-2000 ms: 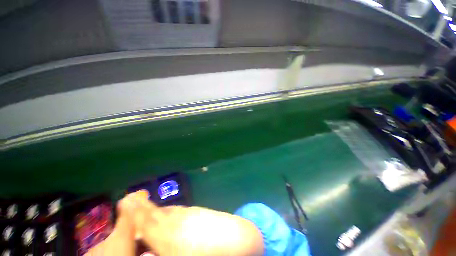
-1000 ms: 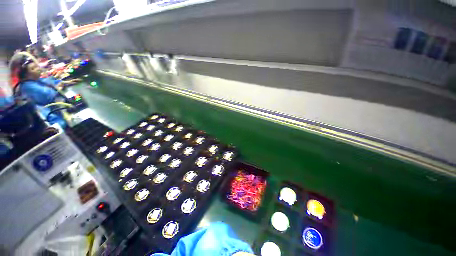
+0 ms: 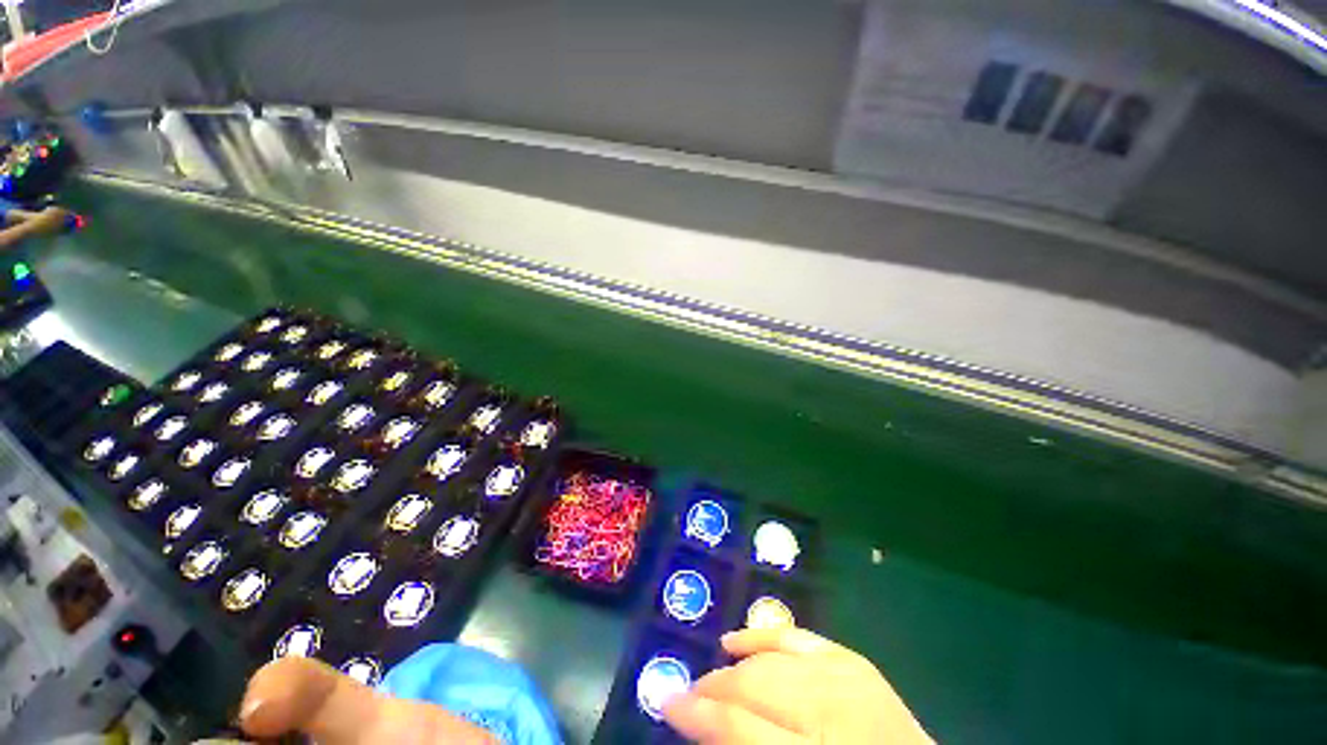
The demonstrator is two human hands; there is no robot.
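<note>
The black working tray (image 3: 726,560) has two columns of square pockets with lit round modules. Left-column modules glow blue to pale blue, like the lowest (image 3: 664,687); a white one (image 3: 776,544) is at top right, and a yellowish one (image 3: 768,614) lies below it. My right hand (image 3: 815,696) is over the tray's lower right, fingers apart, fingertips at the yellowish and lowest left modules. My left hand (image 3: 342,710), in a blue sleeve, is at the near edge of the stock trays (image 3: 381,550); its lower part is cut off and its grip is hidden.
A square black box (image 3: 594,527) of tangled red, pink and yellow strands stands between the stock and working trays. A white machine with a red light (image 3: 134,638) is at left. Another person's hand (image 3: 41,221) shows far left. A grey panel with a posted sheet (image 3: 1004,109) is behind.
The view has swung left, then partly back right. My right hand now shows over the working tray and my left fingers show at the stock trays. Some working-tray modules show different colours.
</note>
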